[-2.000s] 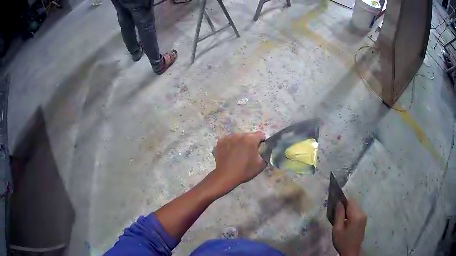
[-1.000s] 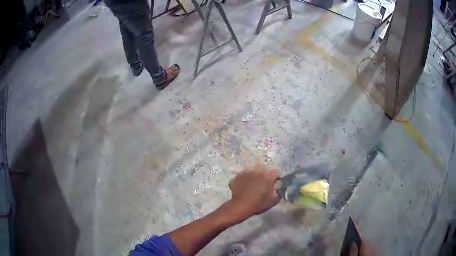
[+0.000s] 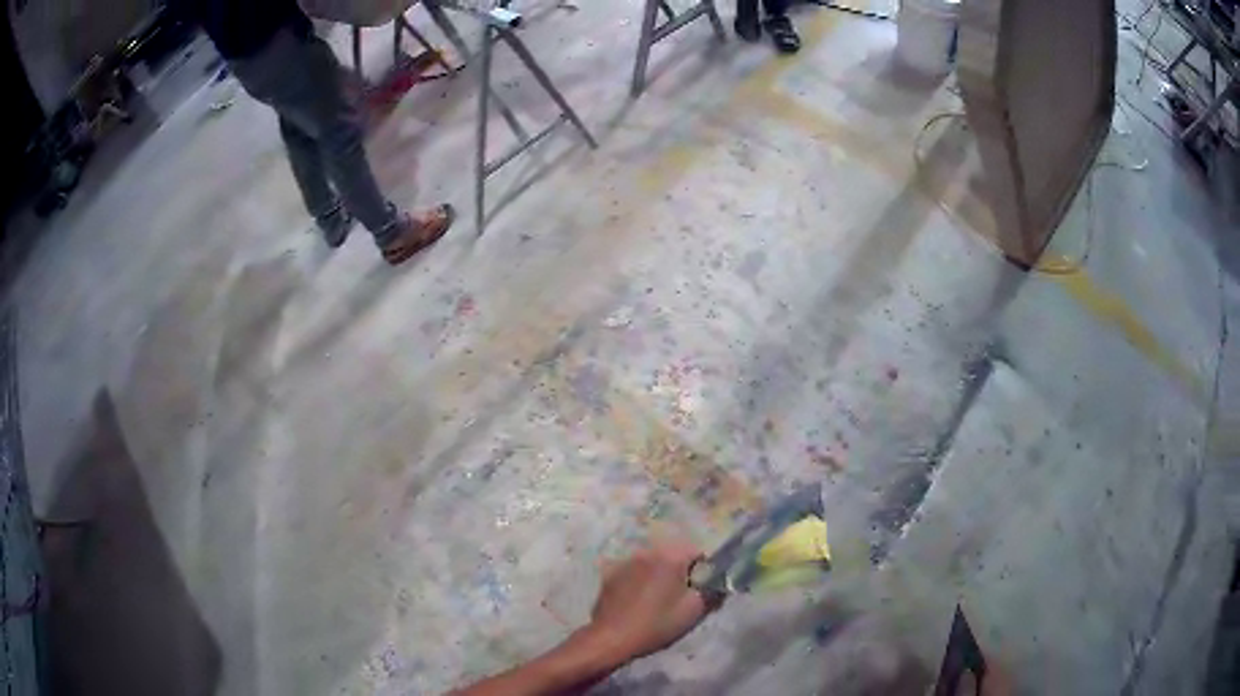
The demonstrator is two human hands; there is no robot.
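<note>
My left hand (image 3: pixel 650 601), bare, is low in the middle and grips the handle of a wide, fan-shaped grey putty knife (image 3: pixel 748 547), its blade pointing right. A pale-yellow lump of filler (image 3: pixel 796 547) lies on the blade near its far edge. My right hand (image 3: pixel 997 679) is mostly cut off by the bottom edge at the lower right. It holds a dark flat scraper (image 3: pixel 960 650), whose pointed corner sticks up. The two tools are apart, both above the floor.
A person in dark trousers (image 3: pixel 316 120) stands at the upper left beside a grey trestle (image 3: pixel 524 116). Another person's feet (image 3: pixel 767 30) show at the top. A brown panel-like piece (image 3: pixel 1036 123) stands at the upper right by a white bucket (image 3: pixel 926 34). The stained floor has yellow lines.
My left hand and the putty knife have moved down in the picture. My right hand has dropped mostly out of view. The view has shifted, and another person's feet have appeared at the top.
</note>
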